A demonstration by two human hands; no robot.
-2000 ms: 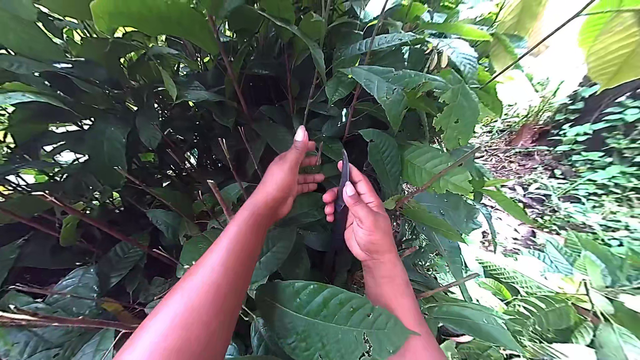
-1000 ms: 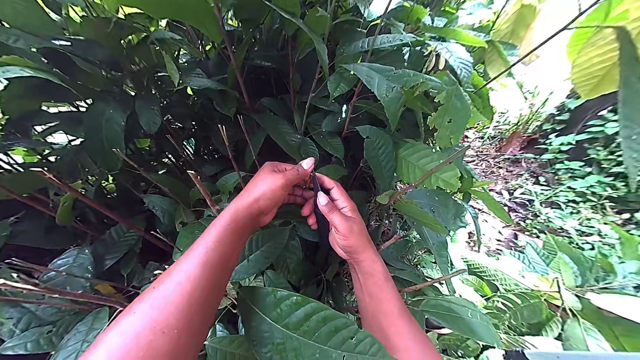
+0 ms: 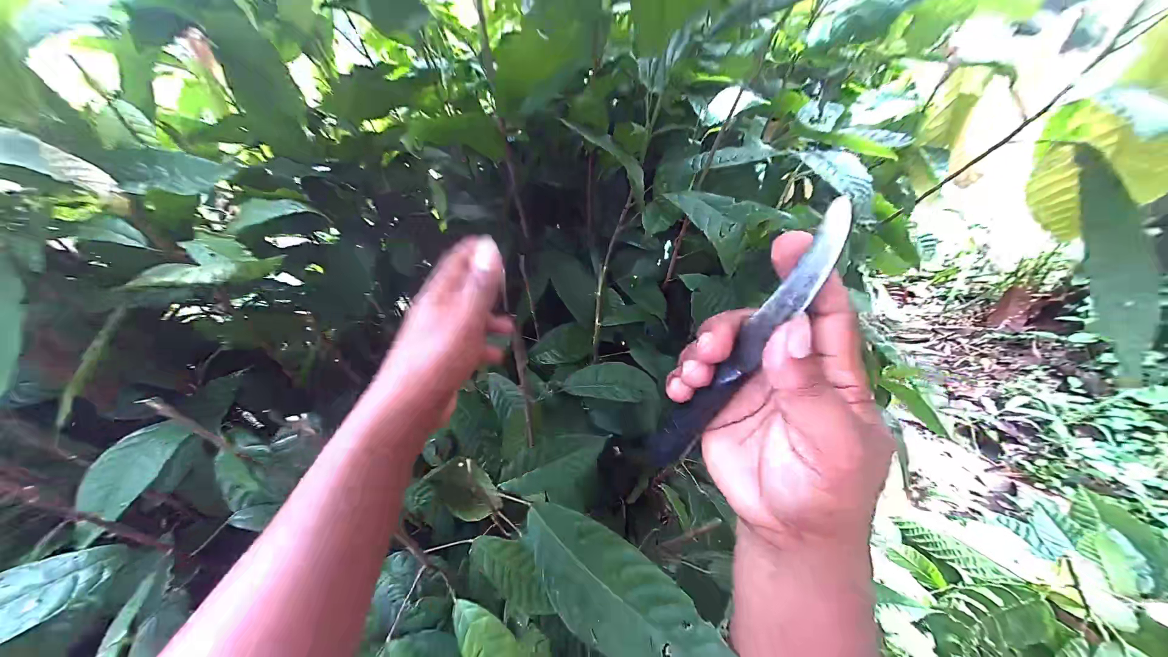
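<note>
A knife with a dark handle and a curved metal blade lies across the fingers and palm of my right hand, its tip pointing up and to the right. The thumb presses against it near the base of the blade. To the left, my left hand is raised before the foliage, blurred; whether its fingers hold anything is unclear. Thin brown stems stand just right of it. A large green leaf spreads below and between the two forearms.
Dense leafy shrubs surround both hands. A cut-looking woody stem juts out at the left. Yellowish leaves and a thin branch hang at the upper right. Beyond lies ground with leaf litter and low plants.
My hands were close together among the stems one second ago; now they are apart, the left one to the left and the right one to the right, with the knife blade in plain sight.
</note>
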